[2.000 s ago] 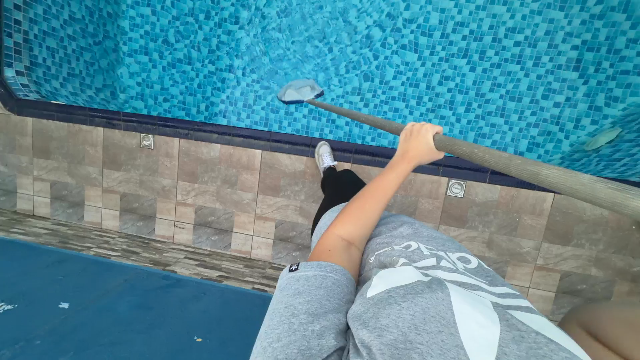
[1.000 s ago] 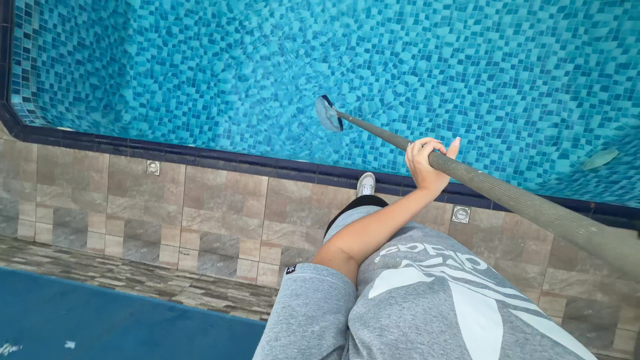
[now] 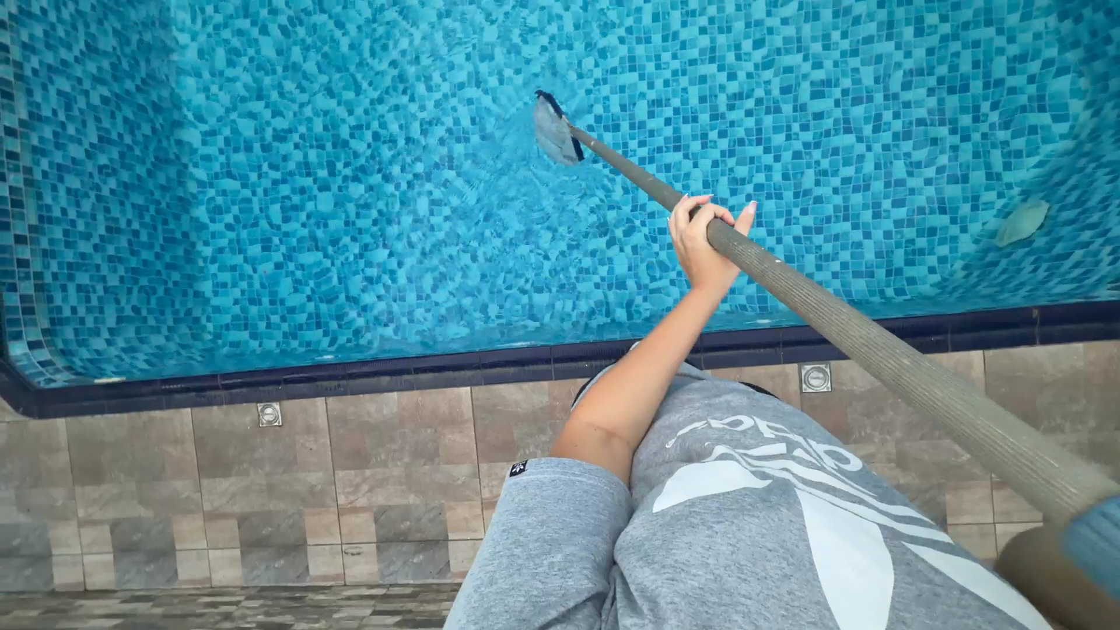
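My left hand (image 3: 707, 245) is wrapped around a long ribbed grey pole (image 3: 840, 324), its thumb and fingertips showing on either side. The pole slants from the lower right, where a blue part (image 3: 1094, 542) shows at its near end, up to a pool skimmer net (image 3: 555, 131). This pale net with a dark rim lies in the pool water (image 3: 420, 192), tilted to the left of the pole's far end. Of my right side only a blurred bit of arm shows at the lower right edge; the right hand itself is out of the frame.
A dark blue tiled pool edge (image 3: 516, 360) runs across below the water. Beige and brown deck tiles (image 3: 402, 437) border it, with two small square metal drains (image 3: 815, 377) (image 3: 269, 415) set in them. A pale flat object (image 3: 1022, 222) is in the water at right.
The net has moved farther out from the pool edge, and my left hand has moved out over the water with the pole. The shoe seen before is now out of sight.
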